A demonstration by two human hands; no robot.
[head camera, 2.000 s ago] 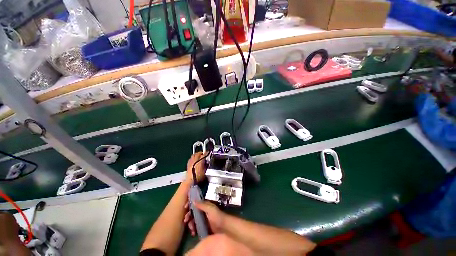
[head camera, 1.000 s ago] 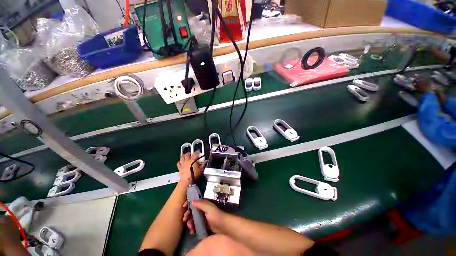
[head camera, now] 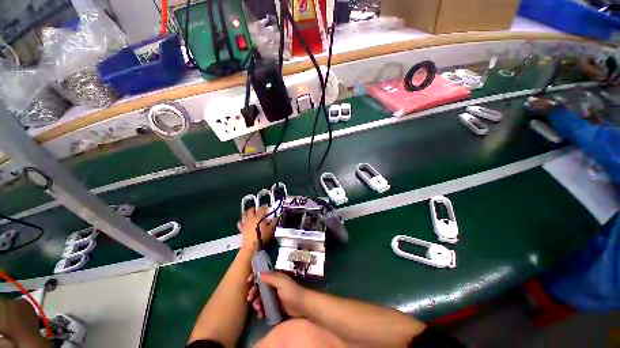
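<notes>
My right hand is closed around a grey electric screwdriver, its black cord rising from the upper end. My left hand is on the belt's near edge, its fingers at the near ends of white looped housings. Three stand side by side there; the fingers hide their near ends, and a grip is not clear. The screw feeder stands just right of both hands, with a grey cylinder at its right side. Two loose housings lie on the green bench to the right.
More housings lie on the green belt, left and right of the feeder. Black cords hang over the belt from the power strip. A slanted metal post stands at left. A co-worker's blue sleeve reaches over the belt at right.
My left hand has moved slightly left with the nearby housings, and the third housing has closed up to the other two. Other belt housings have shifted left. The screwdriver remains in my right hand.
</notes>
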